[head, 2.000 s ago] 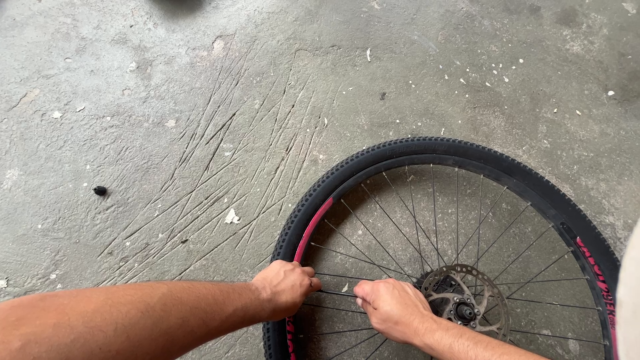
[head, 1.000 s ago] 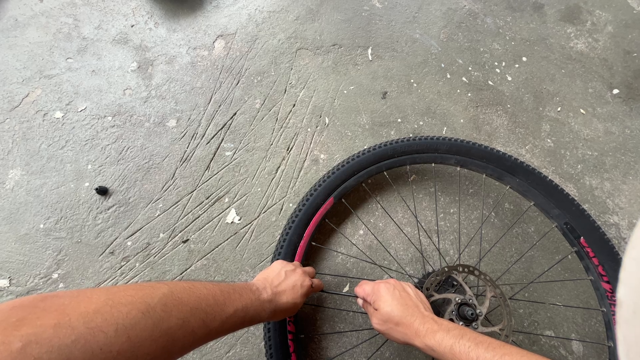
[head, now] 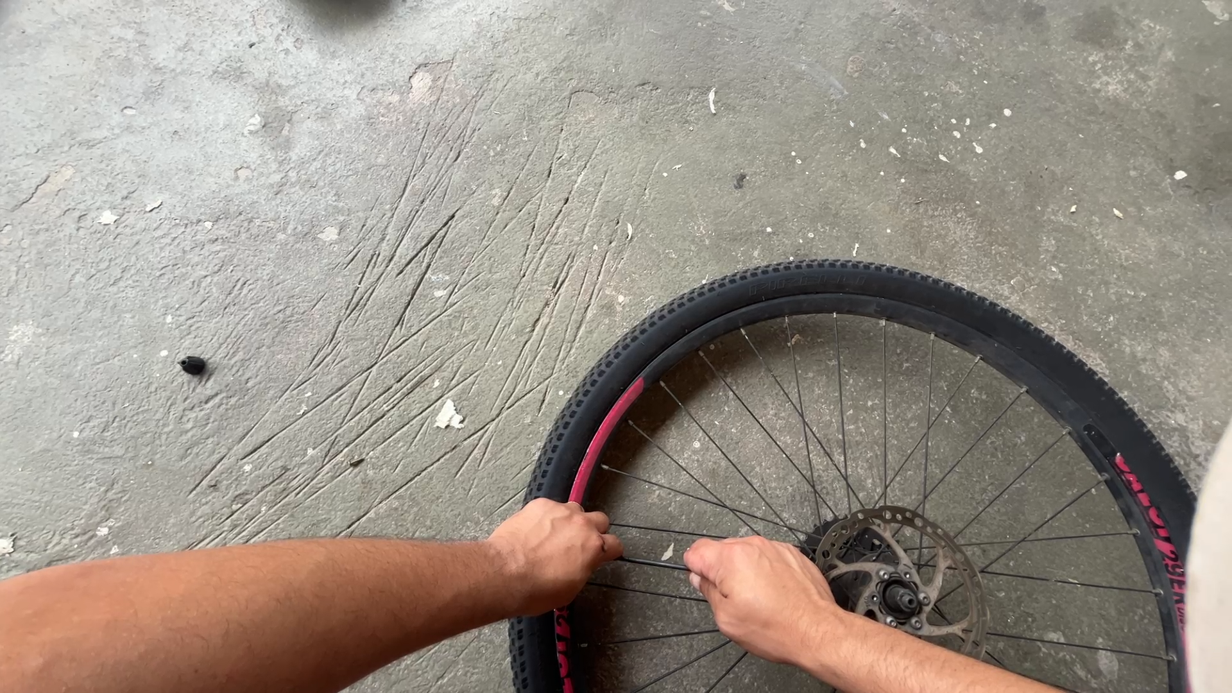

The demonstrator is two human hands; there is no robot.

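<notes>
A bicycle wheel with a knobby black tire [head: 837, 279] and a black rim with pink markings lies at the lower right, cut off by the bottom edge. My left hand [head: 558, 553] is closed at the rim's left side, around the outer end of a dark spoke [head: 664, 563]. Nearer the hub, my right hand [head: 760, 592] pinches the same spoke between thumb and fingers. Just right of that hand is the disc brake rotor [head: 977, 587], with the hub axle [head: 901, 599] at its middle. The fingertips of both hands are partly hidden.
Scratched concrete floor [head: 385, 192] with white flecks surrounds the wheel. A small black cap-like piece [head: 192, 366] lies at the left. A dark object [head: 342, 8] is cut off by the top edge, and something pale and blurred [head: 1215, 558] covers the right edge.
</notes>
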